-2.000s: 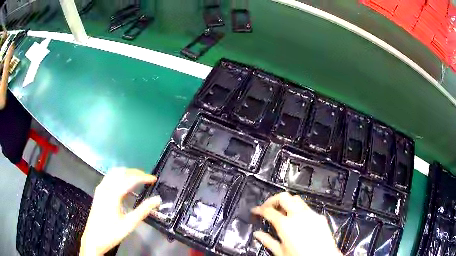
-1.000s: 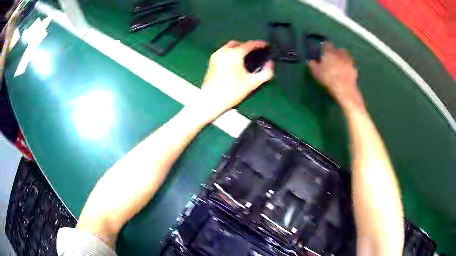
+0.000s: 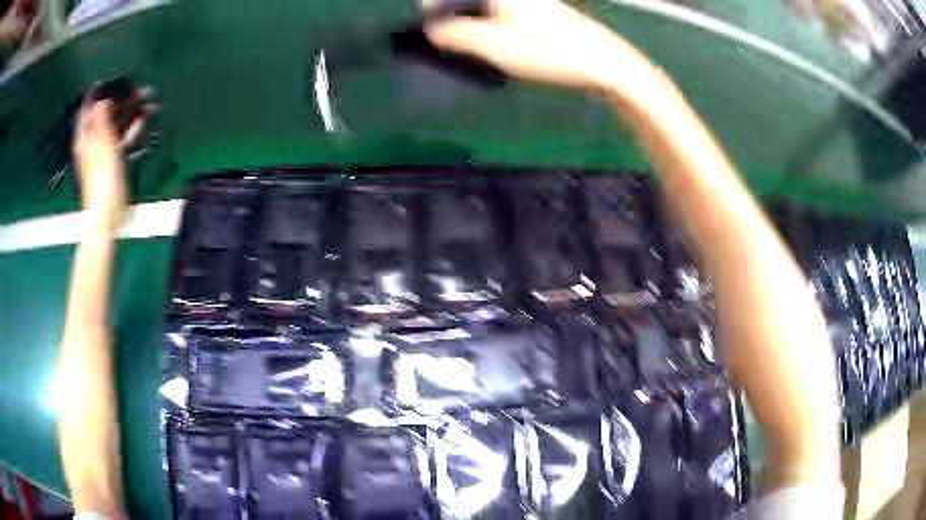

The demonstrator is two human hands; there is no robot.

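Observation:
A large glossy black tray lies in front of me, with rows of pockets; several lower-row pockets shine brightly. My left hand is over the belt at the upper left, its fingers curled on a dark part, blurred. My right hand is over the belt beyond the tray, at the top edge of the picture, holding a black flat part. How many parts each hand holds cannot be told.
The dark green conveyor belt runs beyond the tray, with a white edge rail at its near side. A black tray stack is at the right, above a brown carton.
The view has swung, so the tray now lies squarely in front. My hands have moved apart over the belt; my right hand now holds a black part.

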